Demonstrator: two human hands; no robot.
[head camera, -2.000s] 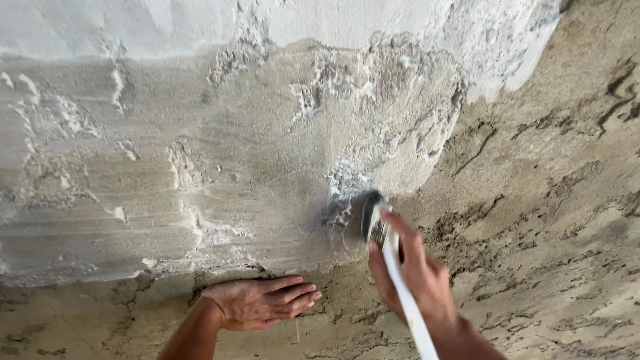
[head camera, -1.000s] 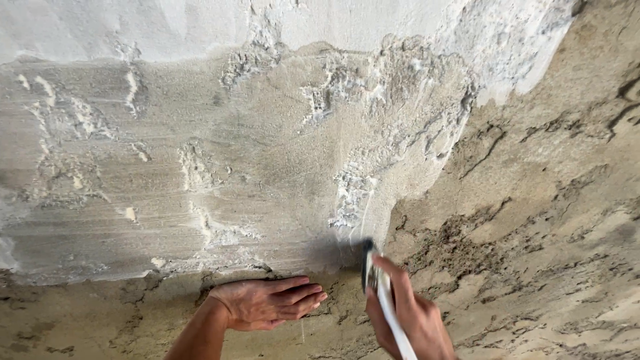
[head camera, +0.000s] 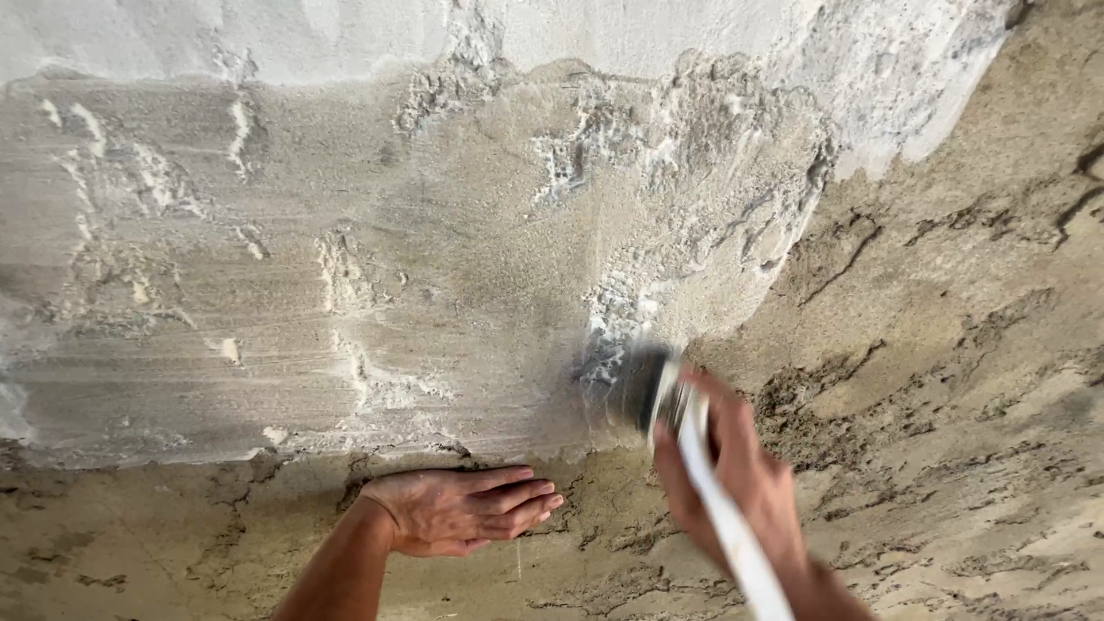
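Observation:
My right hand (head camera: 733, 474) grips a brush with a white handle (head camera: 733, 535) and dark bristles (head camera: 649, 384), blurred by motion. The bristles touch the rough wall surface at the lower right edge of a whitish coated patch (head camera: 483, 259), just below a lumpy white streak (head camera: 617, 315). My left hand (head camera: 470, 511) lies flat against the bare tan surface under the patch's lower edge, fingers together and pointing right, holding nothing.
Smoother white coating (head camera: 345, 34) runs along the top. Uncoated, cracked tan surface (head camera: 949, 345) spreads over the right side and the bottom. White ridges and lumps (head camera: 164, 181) stand out on the left of the patch.
The brush in my right hand went down to the patch's lower edge, then came back up towards the white streak. My left hand stays resting on the surface.

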